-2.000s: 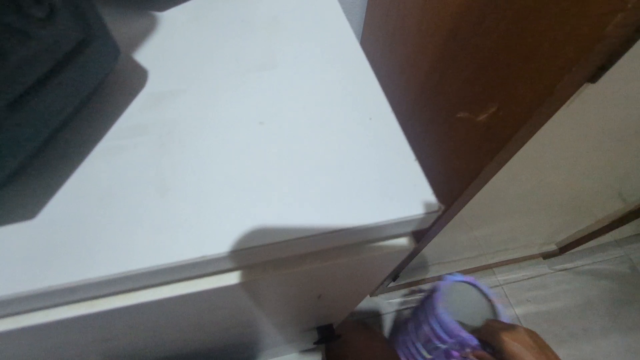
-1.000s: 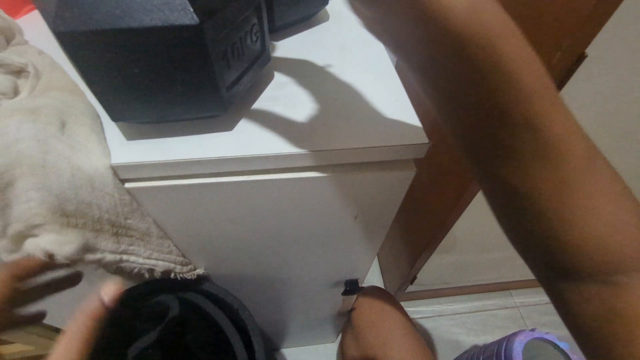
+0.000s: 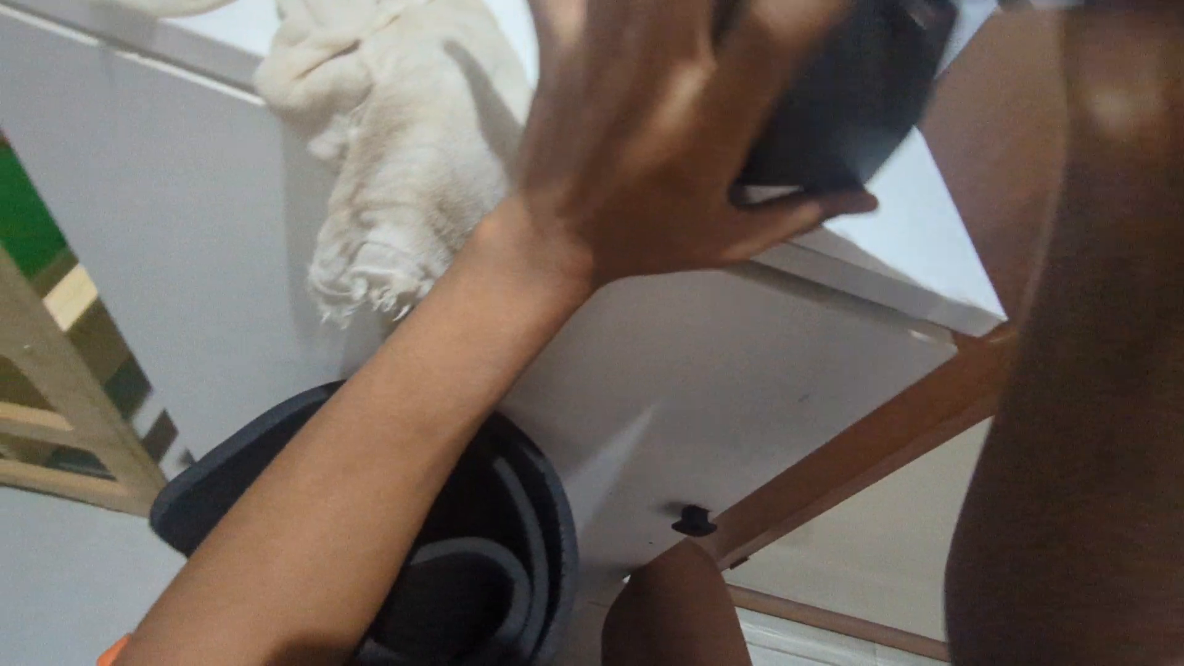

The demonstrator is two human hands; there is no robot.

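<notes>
My left hand [image 3: 647,157] reaches across the white cabinet top [image 3: 906,222] with its fingers and thumb around a black hex dumbbell's head [image 3: 842,102]. The thumb lies along the head's lower edge; the fingertips are blurred or cut off at the top. My right forearm [image 3: 1082,370] rises along the right side, and the right hand is out of view above. A cream cloth with a frayed edge [image 3: 407,166] drapes over the cabinet's edge, just left of my left wrist.
Below my left forearm stands a black bucket-like container [image 3: 555,518] with a pale curved band inside. A small black fitting [image 3: 694,521] is on the cabinet front, above a bare knee [image 3: 675,610]. A wooden frame [image 3: 83,388] stands at left, brown wood trim [image 3: 860,444] at right.
My left hand has moved from the lower left, beside the cloth, up to the dumbbell. The purple container seen low at the right earlier is out of view. The view has shifted.
</notes>
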